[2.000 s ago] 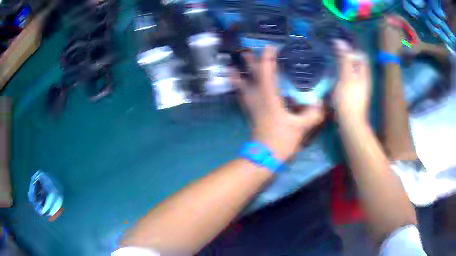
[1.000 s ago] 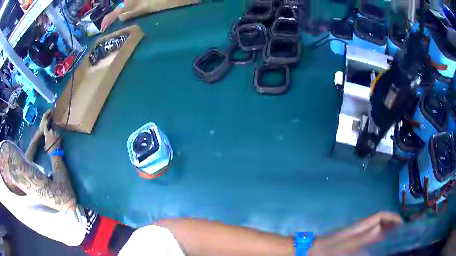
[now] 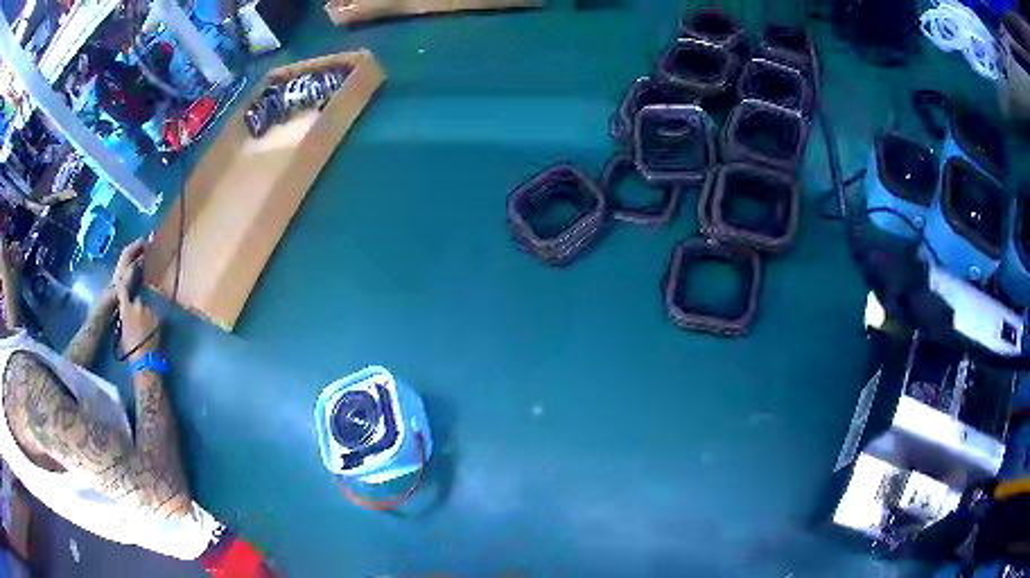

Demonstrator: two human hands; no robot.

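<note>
Neither of my hands shows in the current head view. A light-blue speaker unit stands on the dark green mat in front of me, with its round black cone facing up, a silver-white baffle around it and a brown strap at its lower side. It has no black frame on. Loose black front frames lie in overlapping rows and piles beyond it, towards the upper right.
A silver-white metal box stands at the right, with dark parts and a cable. Blue speakers with black fronts stand behind it. A cardboard tray with small dark parts lies at left, beside another person's tattooed arm.
The view has swung left and down. My left forearm and hand, seen at the lower edge a second ago, are out of the picture. The speaker unit shows lower in the view.
</note>
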